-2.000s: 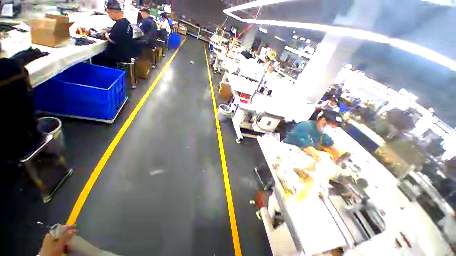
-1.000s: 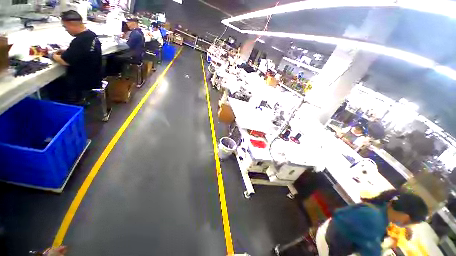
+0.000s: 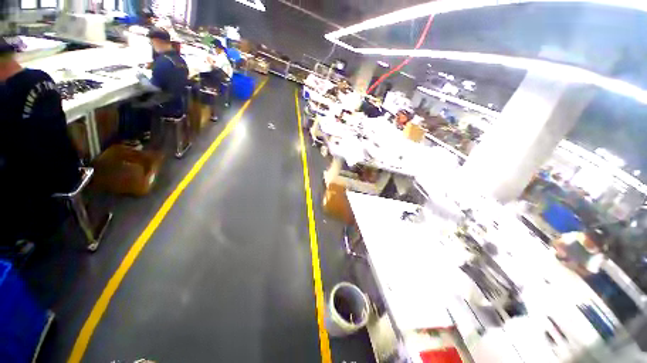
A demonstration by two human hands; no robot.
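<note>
A small pale sliver at the bottom edge, left of centre, may be the top of my left hand or something in it; it is too cut off to tell. My right hand is not in view. The grey aisle floor (image 3: 227, 234) lies in front of me between two yellow lines. A white round bin (image 3: 347, 309) stands by the right line. A white worktable (image 3: 404, 269) is close on the right, with a red item (image 3: 440, 355) at its near end.
At the left, a person in black (image 3: 32, 135) is near a metal stool (image 3: 89, 205). A blue crate (image 3: 20, 312) is cut off at the left edge. A cardboard box (image 3: 129, 170) sits under the left table. Another seated person (image 3: 169, 74) is farther along. A pillar (image 3: 528, 135) stands at the right.
The view has moved forward along the aisle. The blue crate and the person in teal have slid back out of view or nearly so. My left hand has dropped almost out of the frame.
</note>
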